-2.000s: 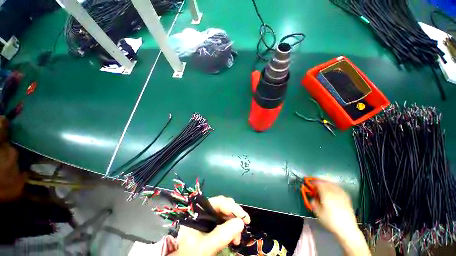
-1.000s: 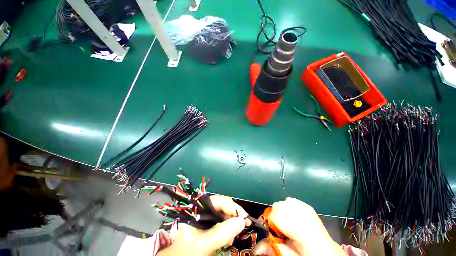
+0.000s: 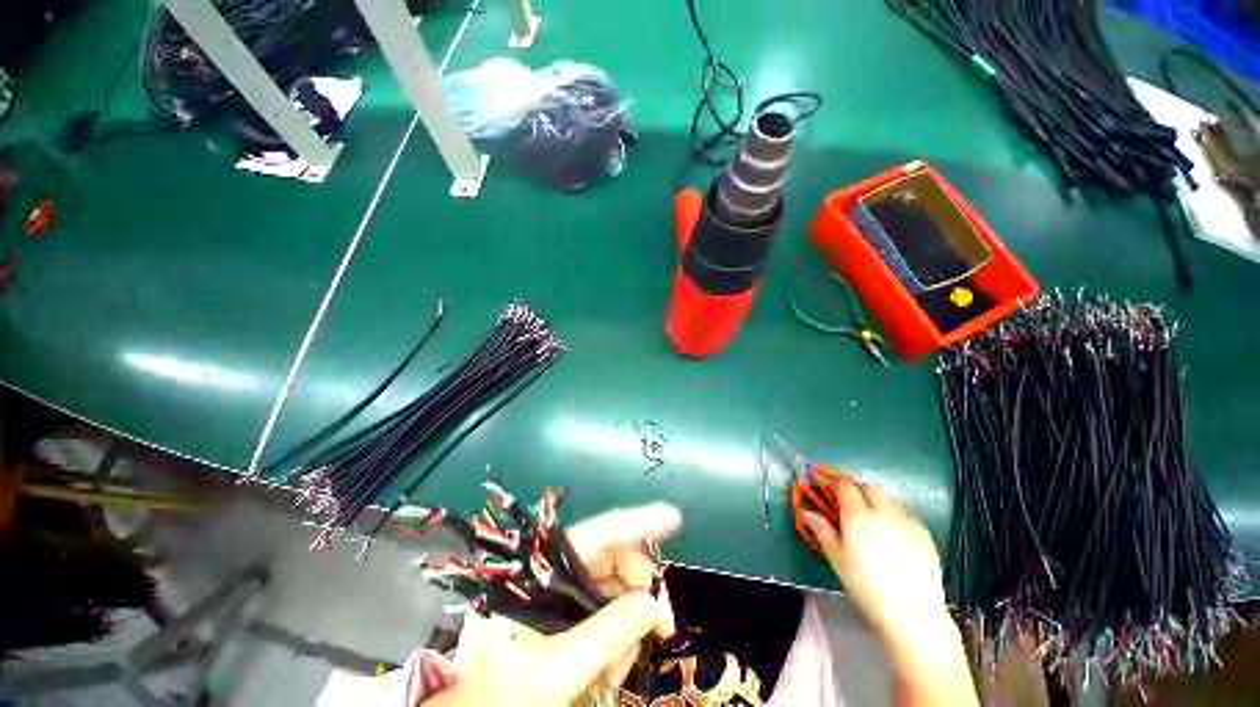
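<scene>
My left hand point(image 3: 587, 628) is at the bottom centre, closed around a bunch of short black cables point(image 3: 518, 587). Their red, white and green inner wires fan out to the left. Its index finger points to the right. My right hand point(image 3: 873, 546) is at the table's front edge, its fingers on the orange loop handles of the scissors point(image 3: 818, 500), which lie at the green surface with the blades pointing up and left. The cable ends inside my left hand are hidden.
A small cable bundle point(image 3: 428, 414) lies at left, a large cable bundle point(image 3: 1078, 470) at right. A red heat gun point(image 3: 716, 297) stands behind, beside small pliers point(image 3: 864, 332) and a red-orange tester point(image 3: 919, 256). A plastic bag point(image 3: 560, 131) and shelf legs point(image 3: 422, 90) are further back.
My right hand brought the scissors from the table to my left hand, then moved back right and down to the table with them. My left hand keeps the cables; its index finger is now extended.
</scene>
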